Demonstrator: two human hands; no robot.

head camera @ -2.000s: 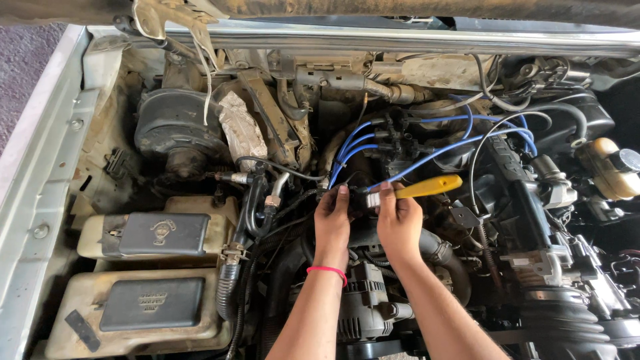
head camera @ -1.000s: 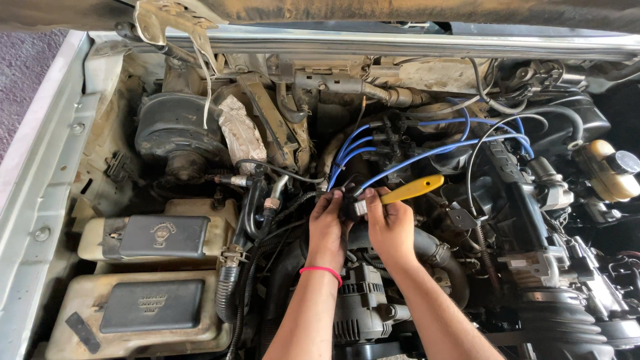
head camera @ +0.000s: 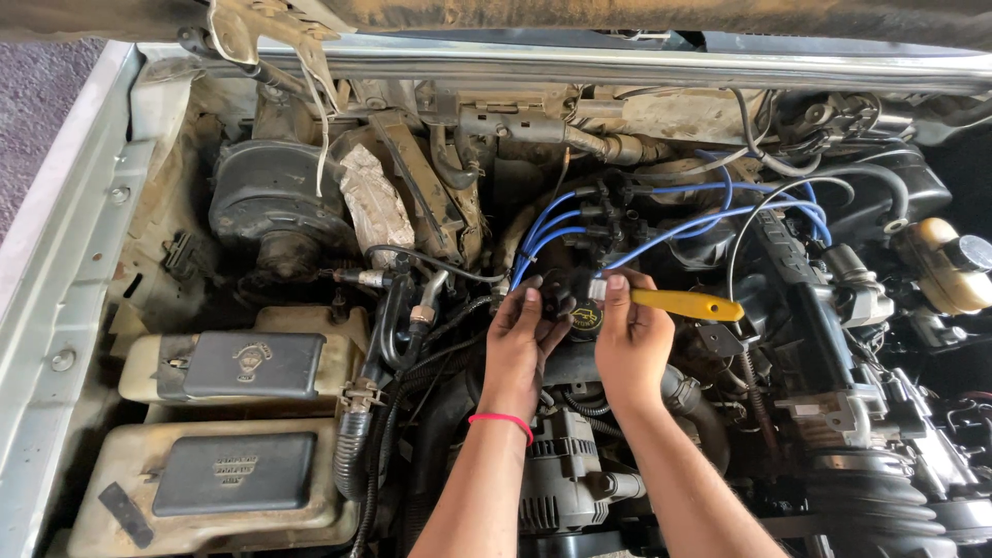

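Over the middle of a vehicle's engine bay, my right hand (head camera: 632,333) grips a paintbrush with a yellow handle (head camera: 686,304) and a pale metal band. Its dark bristles point left, toward a small black part (head camera: 555,294) in the fingers of my left hand (head camera: 519,337); the part's exact kind cannot be told. The black engine oil filler cap (head camera: 587,318) shows between my hands. Just behind them, blue spark plug wires (head camera: 550,229) run to a black ignition coil pack (head camera: 620,213). A pink band circles my left wrist.
Two plastic fluid reservoirs (head camera: 225,492) with dark lids stand at the left, below a round black housing (head camera: 271,186). An alternator (head camera: 564,465) lies under my forearms. A ribbed black intake hose (head camera: 876,496) is at the lower right. The raised hood (head camera: 659,15) spans the top.
My left hand has turned, with its fingers more spread and the black part now in view. The brush has stayed in my right hand, close to my left.
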